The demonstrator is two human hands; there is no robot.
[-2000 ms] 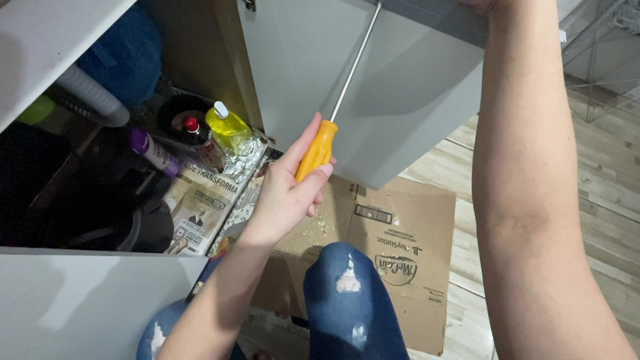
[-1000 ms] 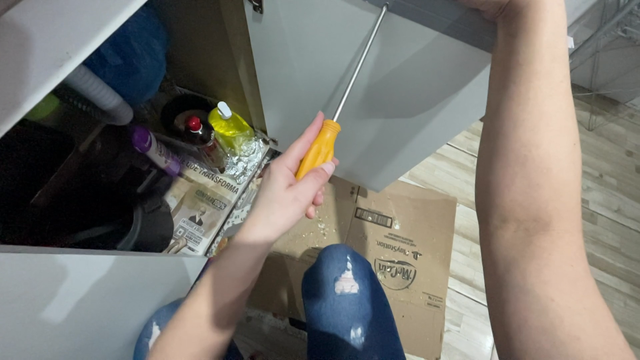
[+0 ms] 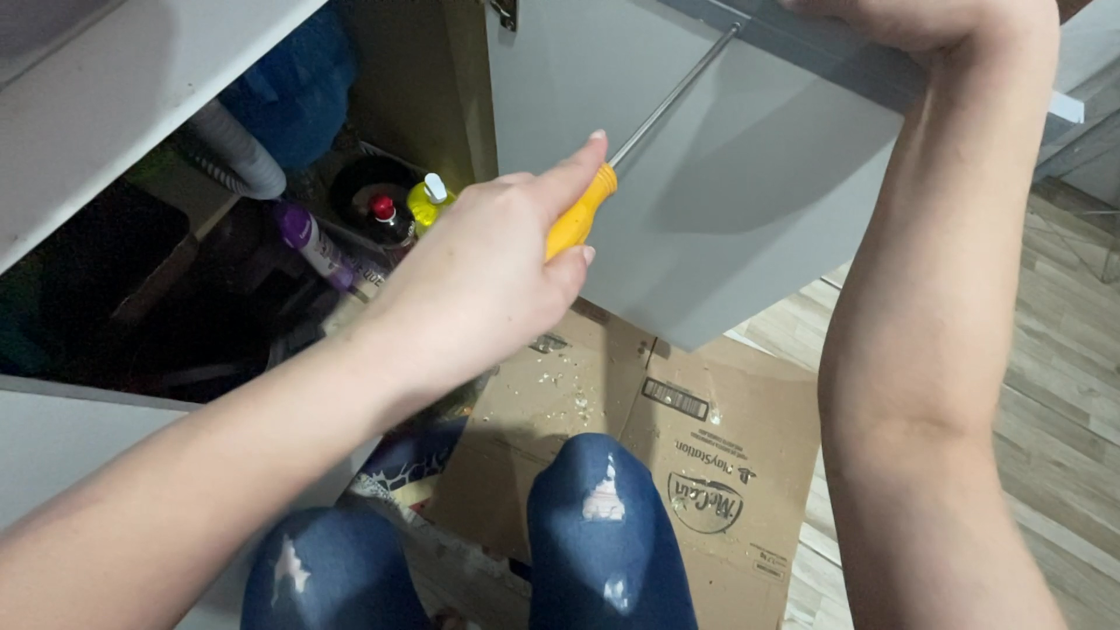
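My left hand (image 3: 499, 254) is closed around the yellow handle of a screwdriver (image 3: 584, 210). The shaft runs up and to the right, and its tip meets a grey strip (image 3: 787, 52) along the edge of an open grey cabinet door (image 3: 700, 175). At the top edge of the view, my right hand (image 3: 910, 22) rests at that same strip, right of the tip. Its fingers are mostly cut off by the frame, so its grip cannot be told.
Inside the open cabinet at left are a purple bottle (image 3: 311, 241), a red-capped bottle (image 3: 385, 214), a yellow bottle (image 3: 427, 199), a grey corrugated hose (image 3: 236, 153) and a blue plastic bag (image 3: 293, 83). Flattened cardboard (image 3: 744, 411) with debris covers part of the floor beside my knees.
My left hand has turned on the screwdriver handle, its back now facing up and covering more of the handle. The tip stays at the strip, and my right arm is in about the same place.
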